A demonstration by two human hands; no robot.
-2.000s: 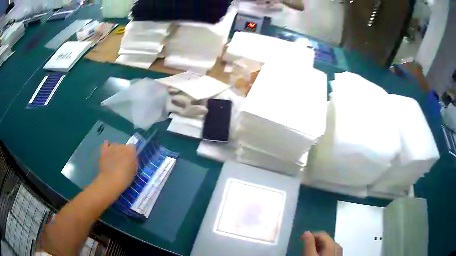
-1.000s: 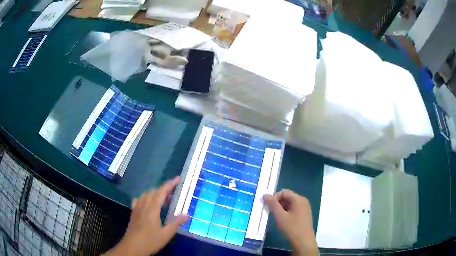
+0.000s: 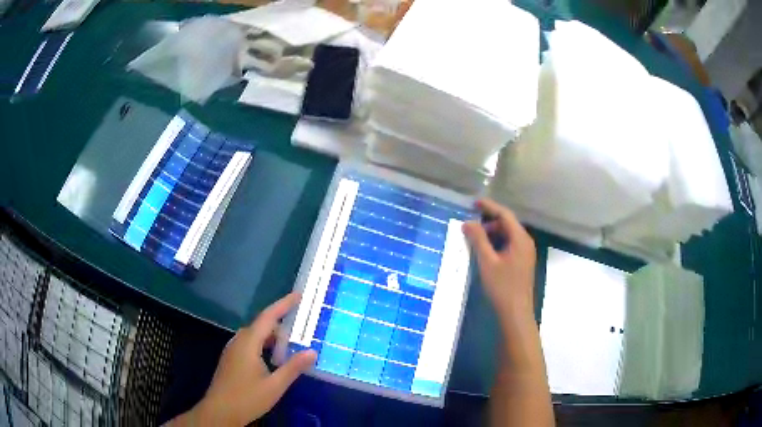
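Note:
A blue solar cell sheet (image 3: 380,283) with a white strip along each long side lies on the grey-bordered base sheet (image 3: 327,198) directly before me. My left hand (image 3: 266,354) is at its lower left corner, thumb on top and fingers at the left edge. My right hand (image 3: 501,242) has thumb and fingertips at the upper right edge, bent around it; whether fingers reach underneath is hidden. Both hands are bare. A slightly curled pile of cell sheets (image 3: 180,196) lies to the left on a faint grey-green clear sheet (image 3: 276,200).
Tall white film stacks (image 3: 601,142) and a flatter-topped white stack (image 3: 459,75) stand beyond. A smartphone (image 3: 331,83) and crumpled cloudy film (image 3: 196,58) lie at centre left. A white sheet with two holes (image 3: 583,325) and a pale green stack (image 3: 664,334) are at right. Mesh racks (image 3: 63,334) are lower left.
The cell sheet now covers the base sheet's bright rectangle. Since one second ago, my right hand has moved up along the right edge; my left hand has closed in on the lower left corner.

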